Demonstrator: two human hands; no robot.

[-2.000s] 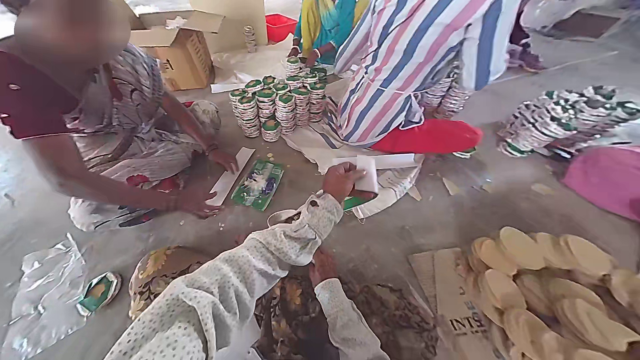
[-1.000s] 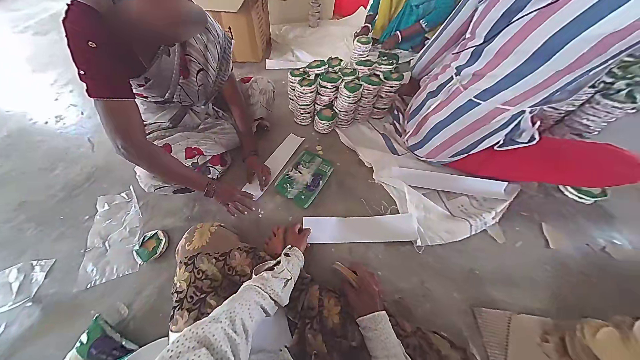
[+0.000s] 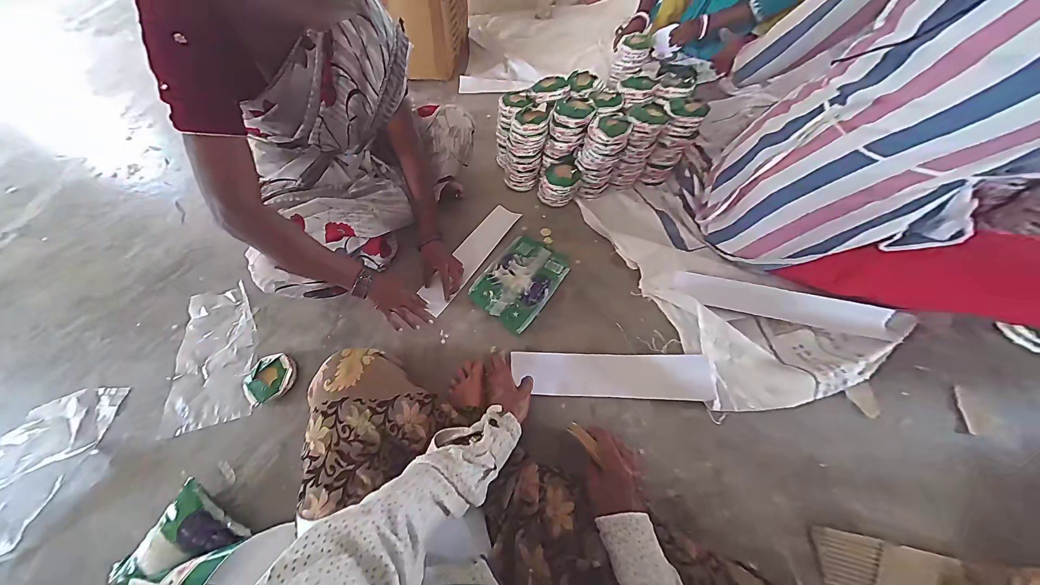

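Note:
A white paper strip (image 3: 613,376) lies flat on the floor, its right end meeting a whitish cloth sheet (image 3: 780,366). My left hand (image 3: 508,390) rests on the strip's left end with fingers spread, close beside a bare foot (image 3: 468,385). Below the strip, over the patterned cloth on my lap, my right hand (image 3: 613,471) holds a thin yellowish-brown piece (image 3: 583,440), whose tip sticks out past the fingers. What this piece is cannot be told. A green printed packet (image 3: 520,284) with white matter on it lies beyond the strip.
At the left a person (image 3: 325,146) presses both hands on another white strip (image 3: 479,248). Stacks of round green-and-white bundles (image 3: 601,130) stand behind. A rolled white sheet (image 3: 784,305) lies on the cloth, near a person in striped cloth (image 3: 877,138). Cardboard (image 3: 886,561) lies lower right.
My left hand was reaching out over the cloth with white paper two seconds ago; it has come back to the strip, now laid flat. The view has shifted. Little differs from one second ago.

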